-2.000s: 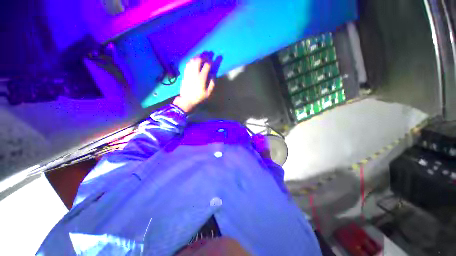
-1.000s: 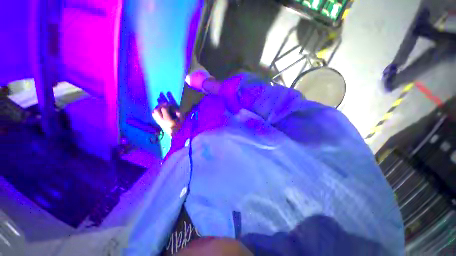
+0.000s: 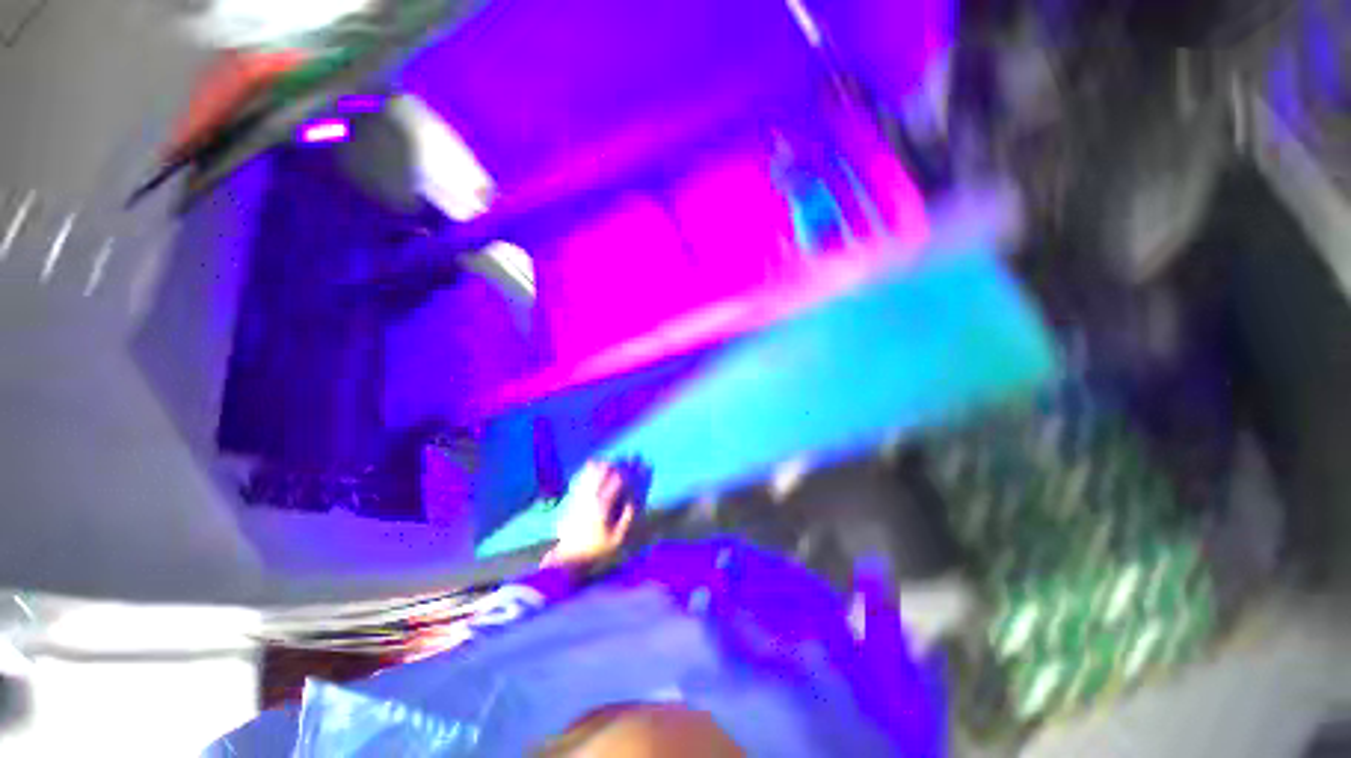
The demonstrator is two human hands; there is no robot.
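My left hand (image 3: 596,507), bare and blurred, rests on the near edge of the blue-cyan bench mat (image 3: 830,378) in front of my body. Its fingers point away from me and it seems to hold nothing. A dark patch, apparently its shadow, lies at the fingertips. A thin dark item (image 3: 548,456) lies on the mat just left of the hand. My right hand cannot be made out; a purple-lit sleeve shows at lower right. Green circuit boards (image 3: 1104,622) show as a blurred patch right of the bench.
The violet-lit machine bed (image 3: 637,282) lies beyond the mat, with a dark recessed area (image 3: 319,333) to its left. Grey machine casing (image 3: 89,444) is at far left. An orange-red item (image 3: 230,101) is at upper left. Dark blurred shapes stand at right.
The view has swung, so the mat runs across the picture again and the boards show at lower right. My left hand stays at the mat's edge. My right hand has dropped from view.
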